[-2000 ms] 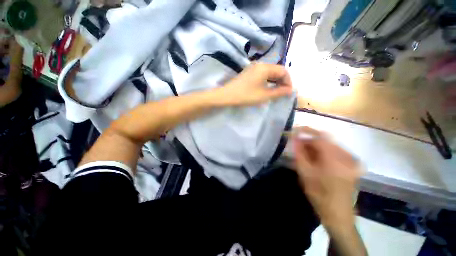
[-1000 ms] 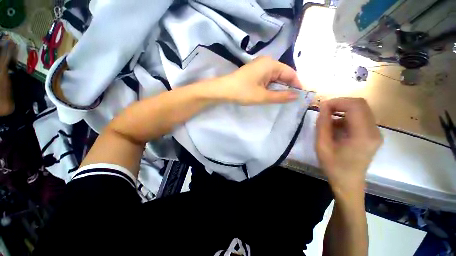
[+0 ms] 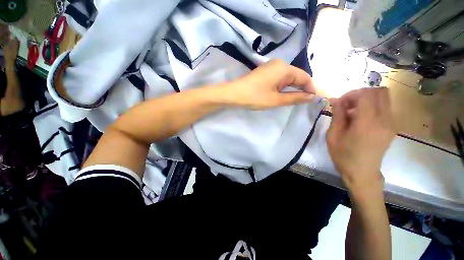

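The light grey-white garment (image 3: 244, 129) with black stripes lies in a heap left of the needle area and hangs over the table's front edge. My left hand (image 3: 277, 86) pinches its edge between thumb and fingers. My right hand (image 3: 362, 129) is close to the right of that pinch, at the garment's corner, with fingers bent together; its fingertips are partly hidden, so I cannot tell if they grip the cloth. The sewing machine head (image 3: 407, 30) is at the upper right, its needle area lost in white glare.
Black thread snips (image 3: 458, 136) lie at the right edge. Red-handled scissors (image 3: 54, 40) lie at the far upper left, near a green round cone or roll (image 3: 11, 9). A dark ribbed crate rim (image 3: 175, 180) is at lower left. Another person's arm (image 3: 11, 76) shows at the left edge.
My left hand has moved right with the garment's edge. My right hand has moved up and right from the garment's dark border, now beside my left fingertips. The view has shifted slightly.
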